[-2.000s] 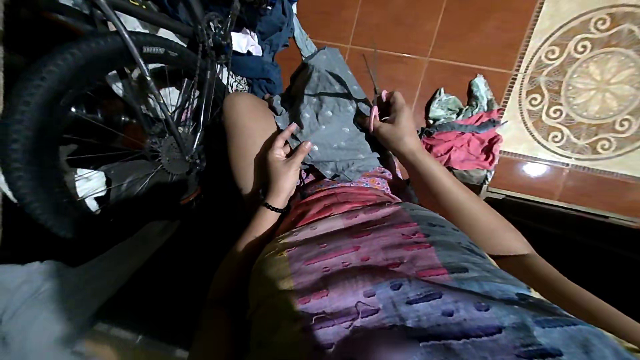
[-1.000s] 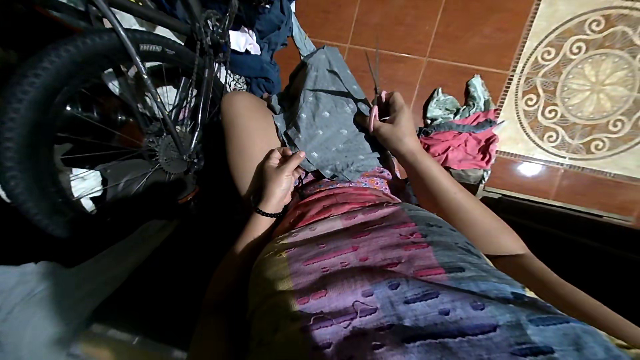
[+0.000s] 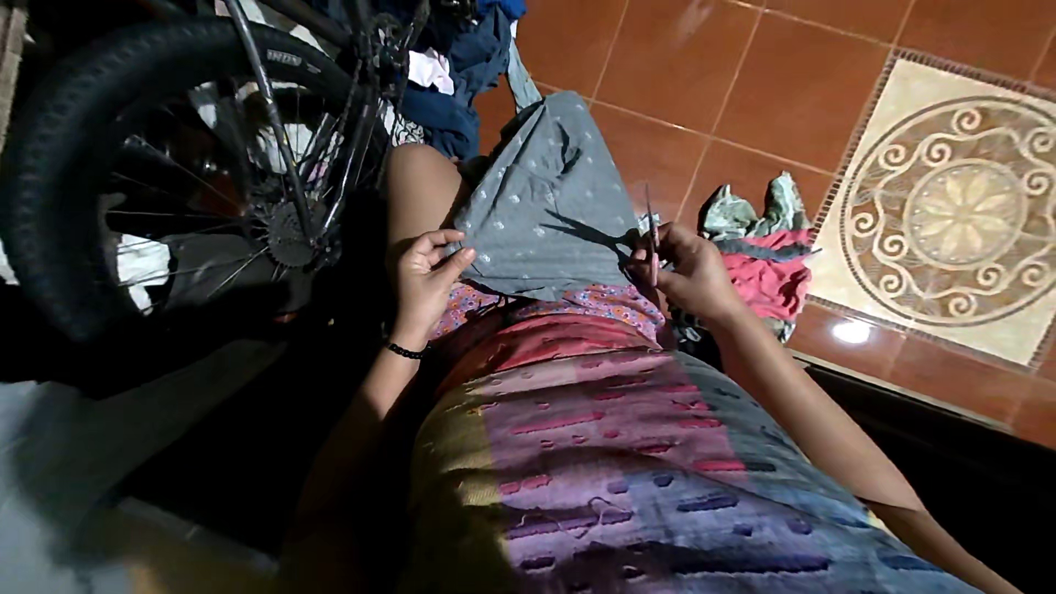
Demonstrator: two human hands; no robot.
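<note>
A grey printed cloth (image 3: 549,198) lies spread over my lap, on top of flowered fabric. My left hand (image 3: 433,276) pinches its left edge between thumb and fingers; a dark beaded bracelet is on that wrist. At the cloth's right edge, my right hand (image 3: 681,268) holds a pair of scissors (image 3: 652,239) with pink handles, its blades pointing away from me. The fingers of that hand also seem to touch the cloth's edge. The scissors' shadow falls across the cloth.
A bicycle wheel (image 3: 49,190) stands close on the left. Dark blue clothes (image 3: 450,115) lie beyond my knee. On the tiled floor (image 3: 660,66), a heap of red and green cloth pieces (image 3: 767,276) sits to the right, beside a patterned tile panel (image 3: 965,210).
My left hand, spread over the cloth two seconds ago, now pinches its edge. The cloth lies flatter and wider across my lap. The scissors remain in my right hand.
</note>
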